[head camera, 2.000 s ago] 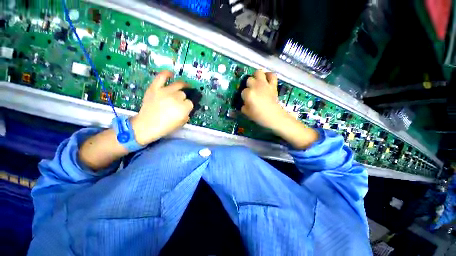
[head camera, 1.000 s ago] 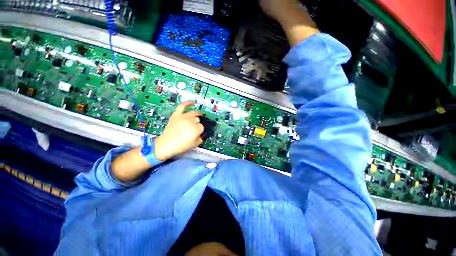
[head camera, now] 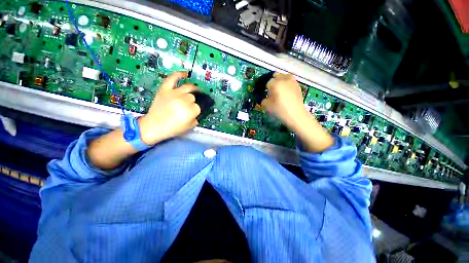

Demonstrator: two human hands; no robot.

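Green circuit boards [head camera: 226, 77] crowded with small parts lie end to end in a long row. My left hand [head camera: 172, 109] is over the board in front of me, fingers bent, black finger cots at its fingertips. My right hand [head camera: 286, 97] is over the same board further right, its fingers curled down with black at the tips and slightly blurred. Whether either hand holds a part cannot be told, as the dark fingertips hide it. A white block component [head camera: 242, 116] stands on the board between my hands.
Pale rails [head camera: 247, 51] run along both edges of the boards. Behind them are blue parts [head camera: 198, 5], grey-white components [head camera: 262, 20] in a black bin and a row of silvery pins [head camera: 314, 49]. A blue cord runs from my left wrist strap [head camera: 132, 131] across the boards.
My right hand has come back from the bins behind the rail to the board. My left hand stays over the board. The view has shifted, and less of the blue bin shows.
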